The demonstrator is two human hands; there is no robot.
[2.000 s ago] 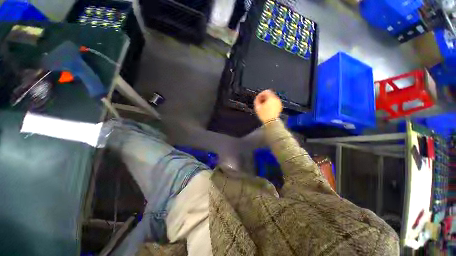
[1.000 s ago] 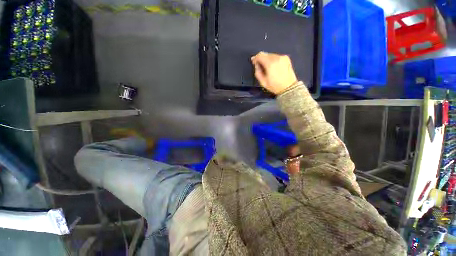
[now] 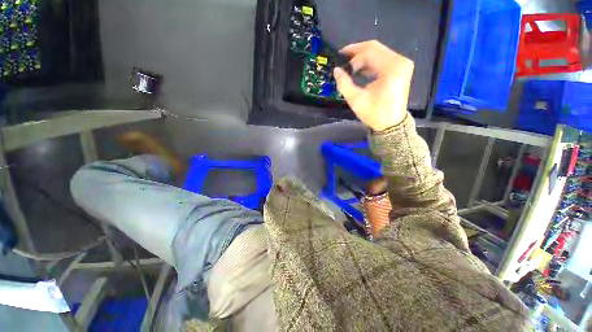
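My right hand [image 3: 380, 81] reaches in from the lower right over a large shallow black tray [image 3: 263, 104]. Its thumb and fingers pinch the edge of a black sheet [image 3: 389, 23] that lies in the tray. Green circuit boards [image 3: 321, 76] with blue and yellow components show at the tray's near left, beside the lifted sheet edge. The rest of what lies under the sheet is hidden. My left hand is not in view.
Blue bin [image 3: 477, 58] and red crate [image 3: 552, 45] stand right of the tray. Blue stools [image 3: 230, 159] stand below it. A spool [image 3: 144, 81] lies on the floor. Another tray of boards [image 3: 18, 39] is at far left. A bench edge with a white strip [image 3: 29, 295] is lower left.
The view has swung right and down from the bench. My right hand has taken hold of the black sheet's edge, and boards that the sheet covered now show at the tray's near left.
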